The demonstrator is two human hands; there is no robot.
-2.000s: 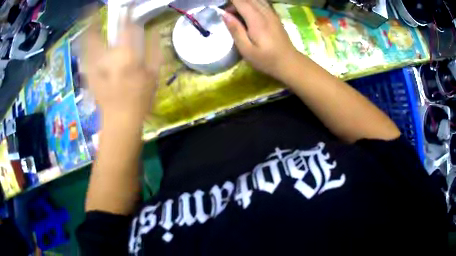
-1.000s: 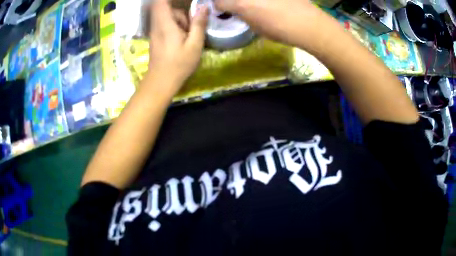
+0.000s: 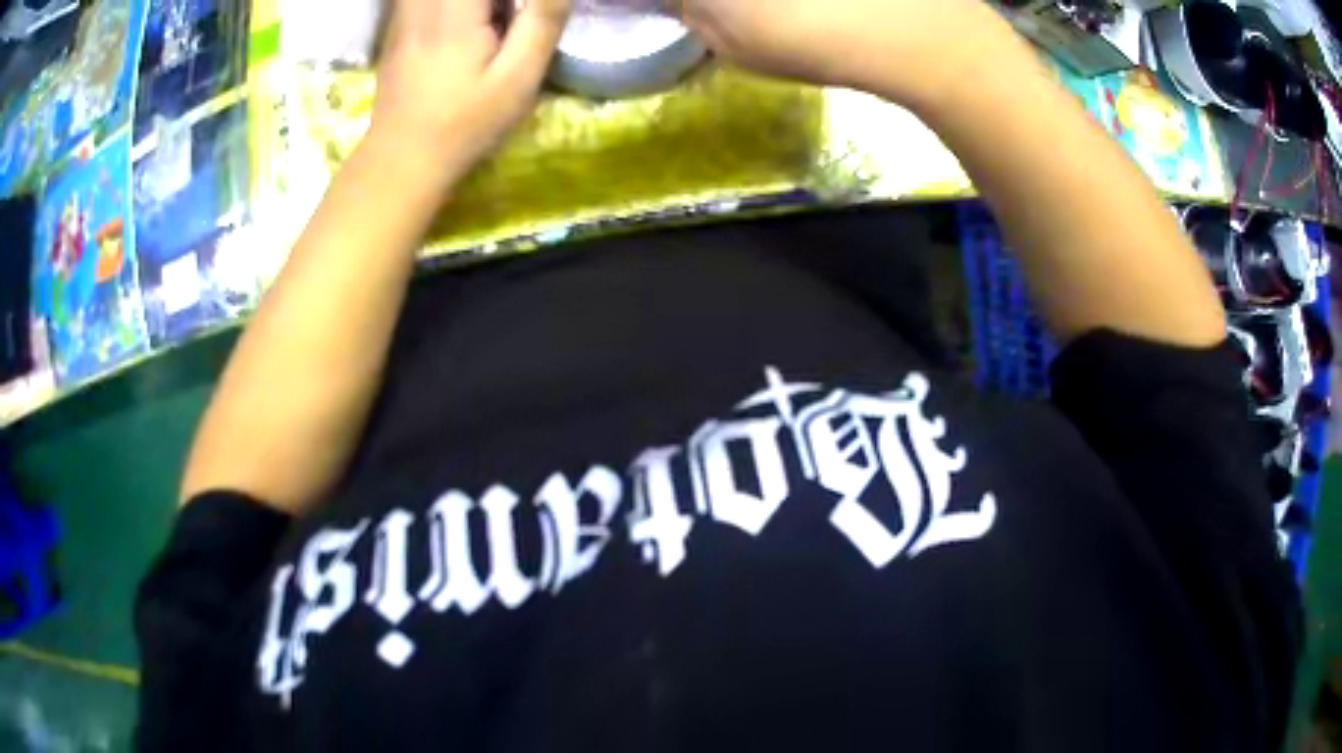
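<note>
The white round housing is at the top edge of the picture on the yellow padded nest, and its upper part is cut off. My left hand is at the housing's left side, with its fingertips cut off by the top edge. My right hand is at the housing's right side, also cut off at the top. What the fingers of either hand hold cannot be seen.
Printed sheets cover the bench at the left. A silver-and-cream box stands at the upper right, with white-and-black units and red wires beside it. A blue plastic crate with more units is at the right, below the bench edge.
My left hand has come from the far left to the housing's side. My right hand stays at its right side. The bench and housing now sit higher in the picture, more cut off.
</note>
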